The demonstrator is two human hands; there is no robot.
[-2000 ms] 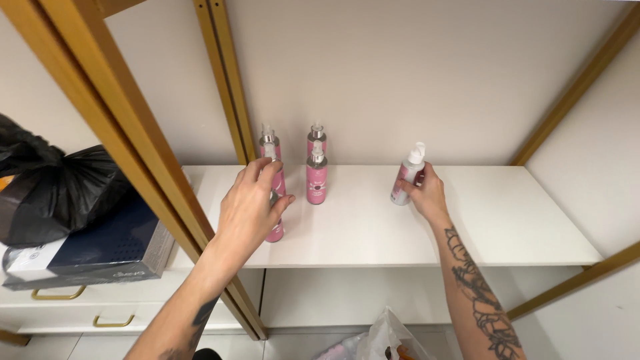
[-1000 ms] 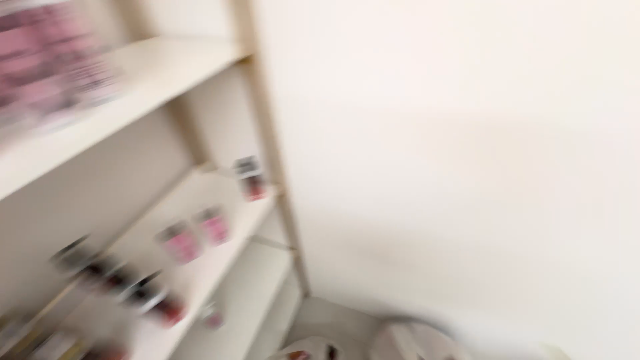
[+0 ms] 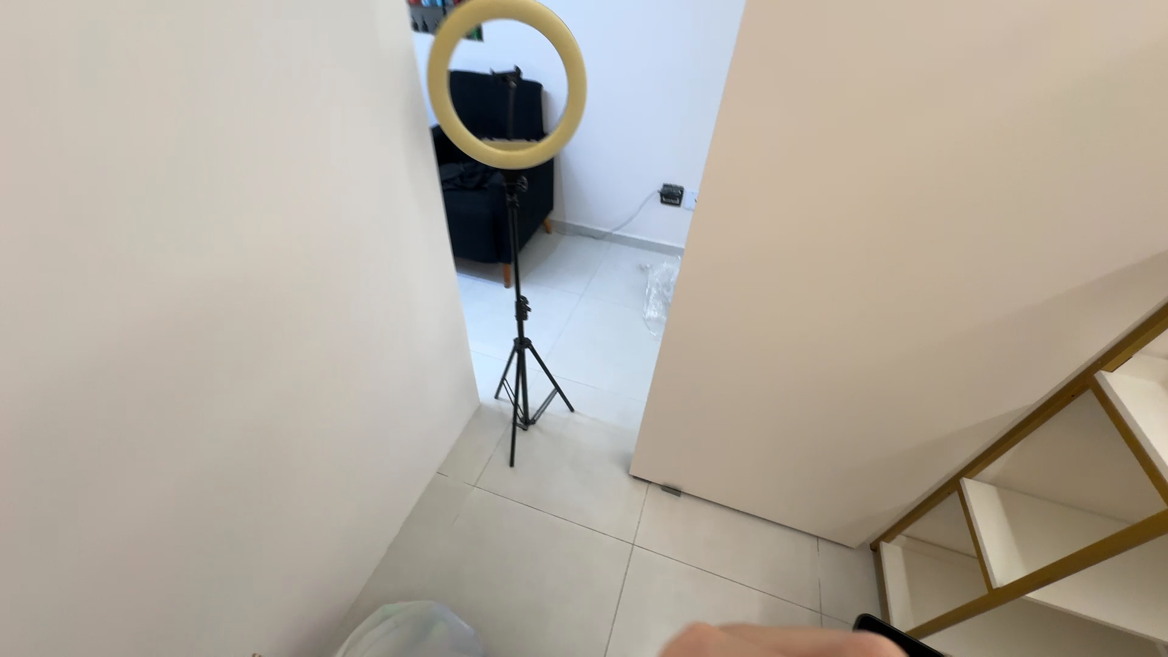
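Only a blurred, cropped part of what appears to be my right hand point(image 3: 780, 641) shows at the bottom edge, right of centre. Just right of it is the corner of a dark, flat object point(image 3: 899, 636); whether the fingers hold it cannot be told. My left hand is out of view. Ahead, in an opening between two pale walls, a ring light point(image 3: 440, 82) stands upright on a black tripod point(image 3: 520, 344).
A dark armchair point(image 3: 484, 224) sits behind the ring light. Clear plastic wrap point(image 3: 659, 297) lies on the tiled floor point(image 3: 547, 547). White shelving with a gold frame point(image 3: 1049, 557) stands at lower right, and a pale plastic bag point(image 3: 411, 631) at the bottom left.
The view has swung from the shelves to the opening with the ring light. Two seconds ago my right hand held a white-capped bottle and my left was at the pink bottles; these bottles are now out of view.
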